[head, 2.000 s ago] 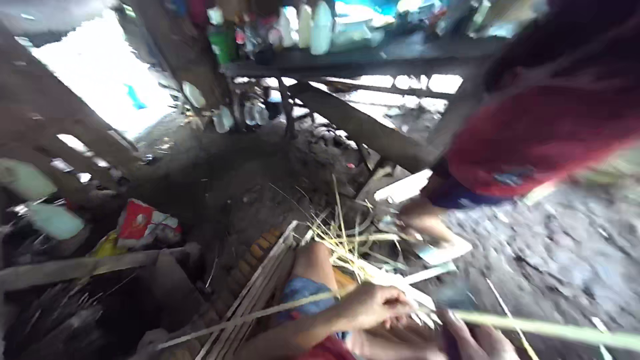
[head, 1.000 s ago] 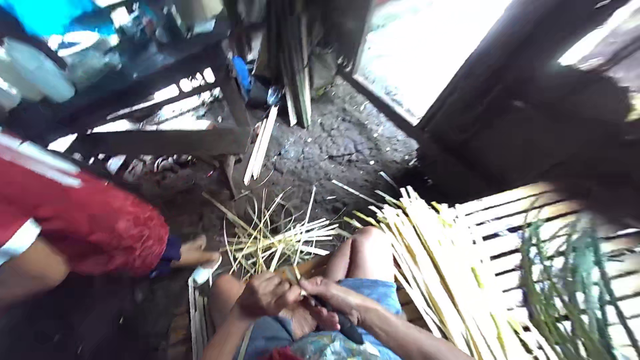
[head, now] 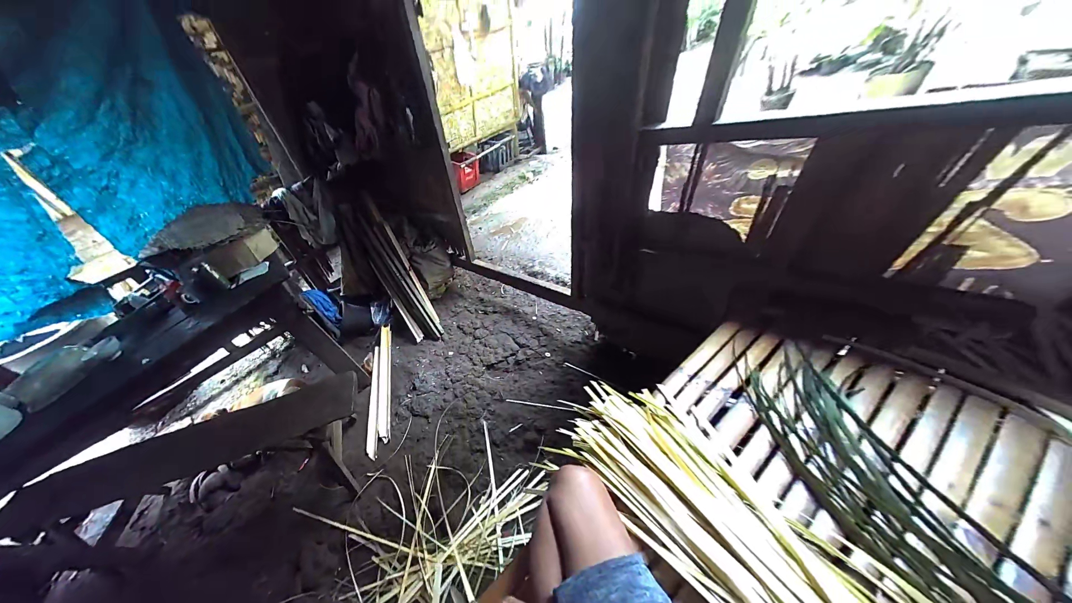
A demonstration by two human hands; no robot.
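Note:
Neither of my hands shows in the head view now; only my bent knee (head: 584,494) and the blue shorts (head: 614,580) appear at the lower middle. Against the knee's right side lies a thick bundle of pale split strips (head: 695,494), bamboo by their look. The bundle rests along the edge of a bamboo-slat bench (head: 963,435). Farther right on the slats is a loose bunch of dark green strips (head: 846,452). Left of the knee, thin curled shavings and strips (head: 452,536) are heaped on the earth floor.
A dark wooden table (head: 167,335) with clutter stands at left before a blue tarp (head: 126,142). Long slats (head: 394,268) lean by the open doorway, and pale sticks (head: 381,394) lie near the table. A red crate (head: 465,171) is outside. A wooden window frame (head: 854,117) rises behind the bench.
The view has swung up and to the right. Both hands, together with a dark-bladed tool a second ago, have left the frame. The person in red is no longer in view.

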